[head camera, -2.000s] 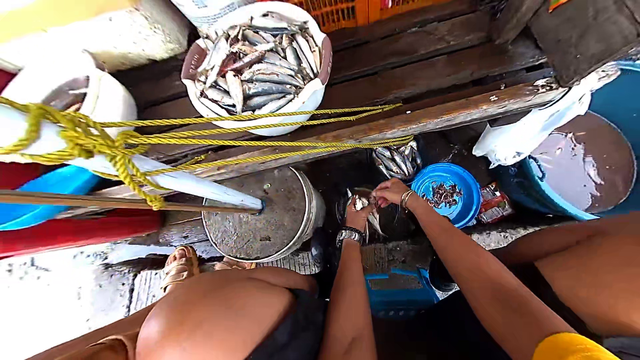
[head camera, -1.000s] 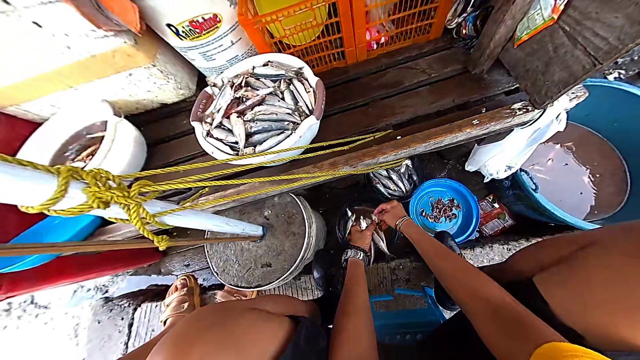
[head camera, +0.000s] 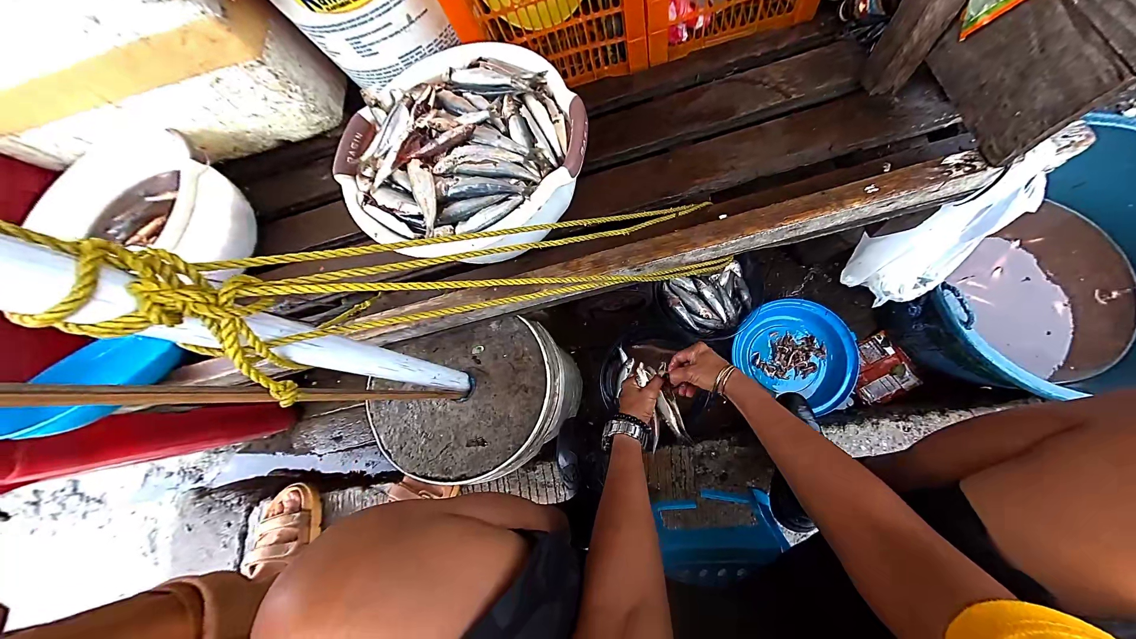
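Small silvery fish (head camera: 672, 415) are gripped in my left hand (head camera: 639, 398), which wears a metal watch, above a dark bowl (head camera: 612, 366). My right hand (head camera: 696, 368), with bracelets at its wrist, touches the fish from the right; its fingers are pinched, and what lies between them is too small to tell. Just behind the hands, a dark container holds more fish (head camera: 706, 300). A blue basin (head camera: 839, 337) with small reddish-brown pieces (head camera: 788, 355) stands right of my right hand. Farther back, a white basin (head camera: 561, 191) is heaped with fish.
Yellow ropes (head camera: 479, 286) run from a white pole (head camera: 382, 362) along a wooden beam (head camera: 799, 217). A cement-topped bucket (head camera: 457, 399) stands left of my hands. At the right is a blue tub (head camera: 985, 351) of murky water with a white plastic bag (head camera: 923, 248). Orange crates (head camera: 603, 53) stand behind.
Both hands stay close together at the fish over the dark bowl, with small shifts of the fingers. The view has moved slightly since the first frame. The basins have plainly not changed.
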